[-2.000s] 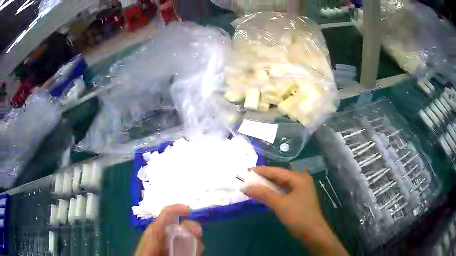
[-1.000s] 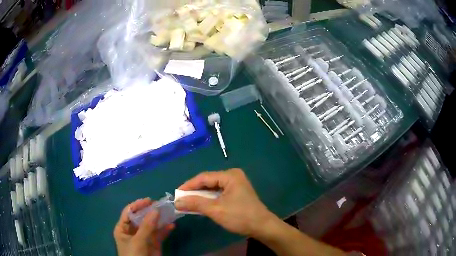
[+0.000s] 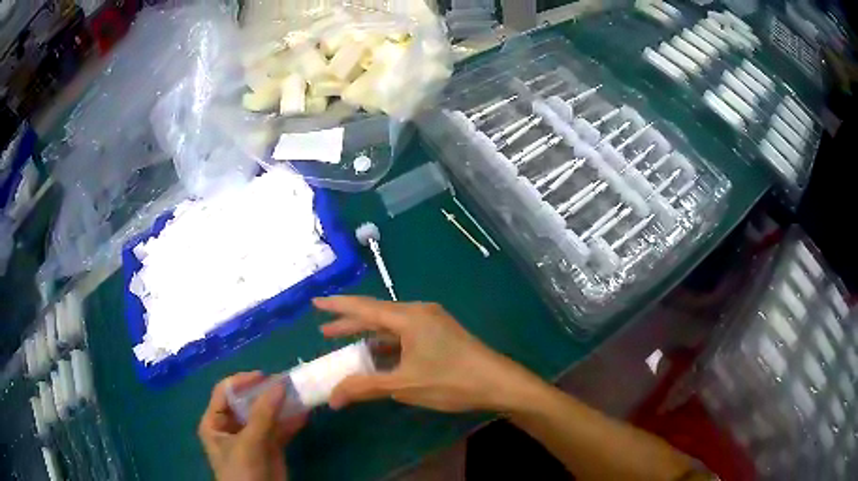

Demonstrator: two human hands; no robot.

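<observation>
My left hand (image 3: 246,427) grips a clear sleeve (image 3: 271,399) low in the picture, left of centre. A white absorbent piece (image 3: 329,372) is in line with the sleeve, at its right part; blur hides how far it sits inside. My right hand (image 3: 423,362) holds the white piece's right end, thumb below and index finger lifted above. One stem assembly (image 3: 381,266) with a round pale cap lies loose on the green mat above my right hand. The blue tray (image 3: 254,329) with a heap of white pieces is above my left hand.
A stem blister tray (image 3: 541,254) lies right. A clear rectangular piece (image 3: 414,189) and thin rods (image 3: 466,232) lie beside it. A clear lid (image 3: 376,160) and a bag of cream pieces (image 3: 329,66) are behind. White cylinders in trays stand far left (image 3: 61,385) and right (image 3: 734,94).
The white piece has moved into line with the sleeve, overlapping it or against it. My right index finger has lifted. The view has shifted slightly, moving the bench things left.
</observation>
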